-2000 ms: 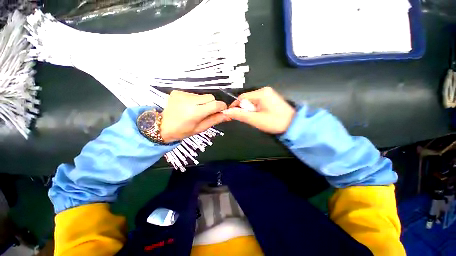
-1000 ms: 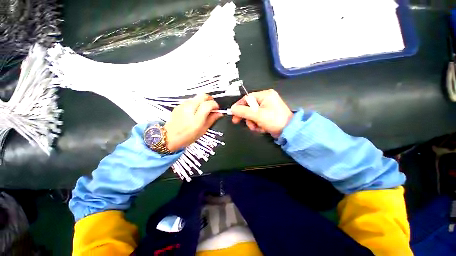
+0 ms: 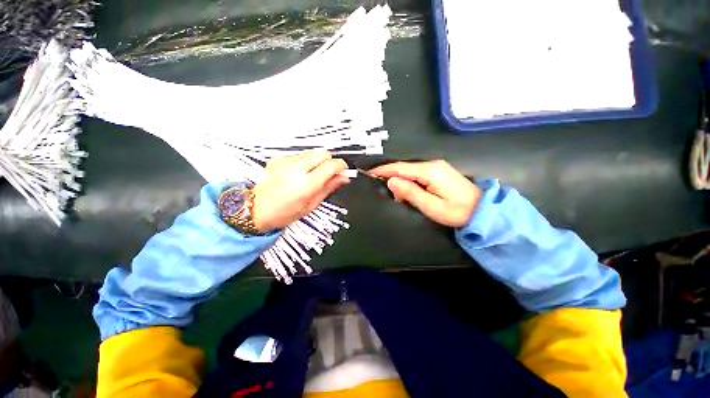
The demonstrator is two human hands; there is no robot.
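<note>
A large fan of white wires (image 3: 233, 105) lies on the bench, its upper right ends fanned out. My left hand (image 3: 300, 186), with a watch at the wrist, holds a small white connector housing (image 3: 350, 173) at its fingertips. More white wire ends fan out below this hand. My right hand (image 3: 432, 190) pinches a thin dark wire or pin-like piece (image 3: 372, 175) between thumb and forefinger. Its tip reaches the housing; whether it is inserted cannot be told.
A blue tray (image 3: 549, 123) filled with white pieces is at the upper right. A smaller white wire bundle (image 3: 47, 132) is at far left, with dark grey wires (image 3: 43, 23) above it. A clear crinkled strip (image 3: 257, 43) runs behind the wires. Pale looped handles (image 3: 700, 159) show at the right edge.
A white housing now shows at my left fingertips. The white piece that was in my right hand no longer shows there. My right hand has moved slightly right and down, with its fingers straighter.
</note>
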